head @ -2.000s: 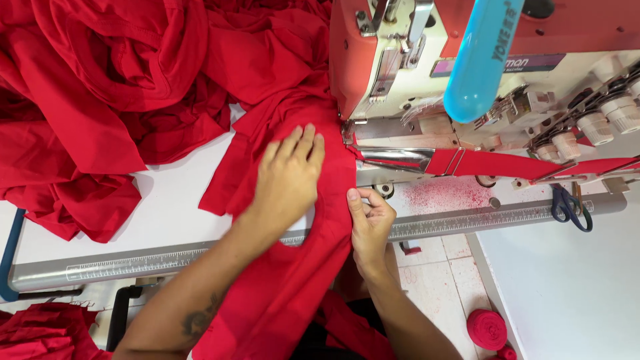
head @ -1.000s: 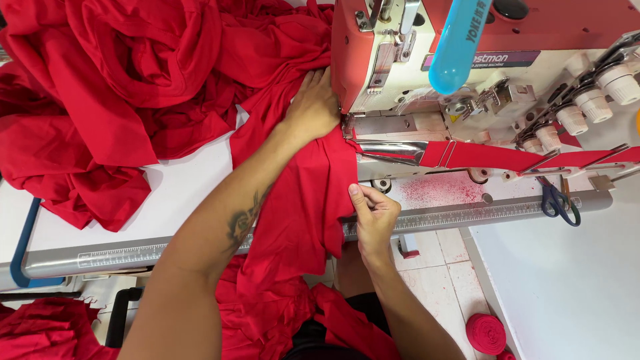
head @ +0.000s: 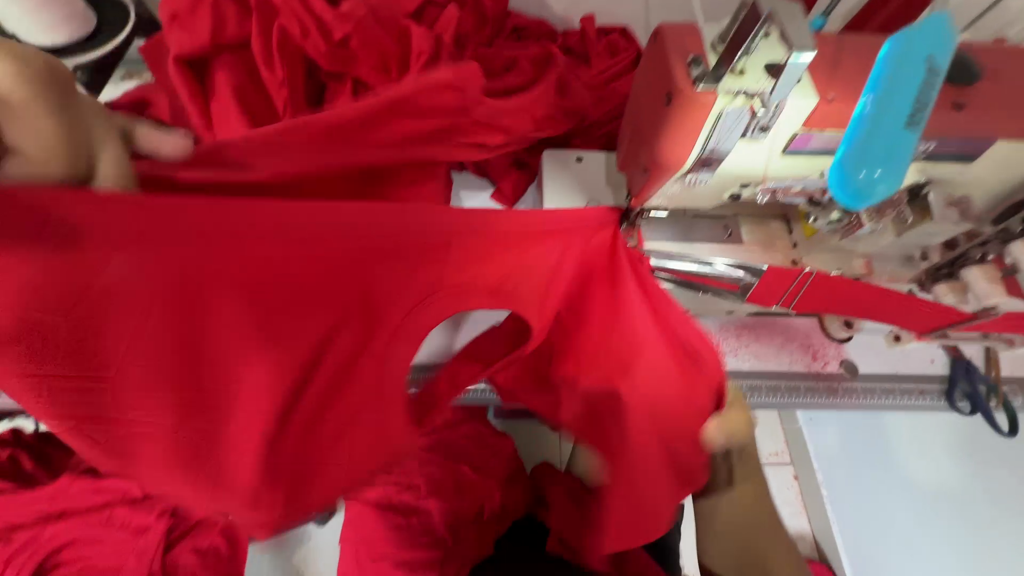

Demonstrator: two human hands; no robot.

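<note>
A red fabric garment piece (head: 240, 320) with a rounded opening stretches from the far left to the needle area of an industrial sewing machine (head: 668, 120). My left hand (head: 72, 128), at the upper left, is closed on its upper edge. My right hand (head: 730, 428), blurred, grips the piece's right edge below the machine's metal folder (head: 704, 268). A red fabric strip (head: 848, 300) runs into that folder from the right. The fabric hides part of both hands' fingers.
Heaped red fabric (head: 384, 72) lies behind the piece, with more at the lower left (head: 96, 520). Dark-handled scissors (head: 980, 392) rest by a ruler-marked rail (head: 848, 392) at the right. A blue plastic tool (head: 896, 112) hangs before the machine. A thread cone stands at the upper left.
My left hand has moved from beside the needle area to the far left, pulling the fabric out taut. My right hand has shifted lower, away from the folder. The view has moved.
</note>
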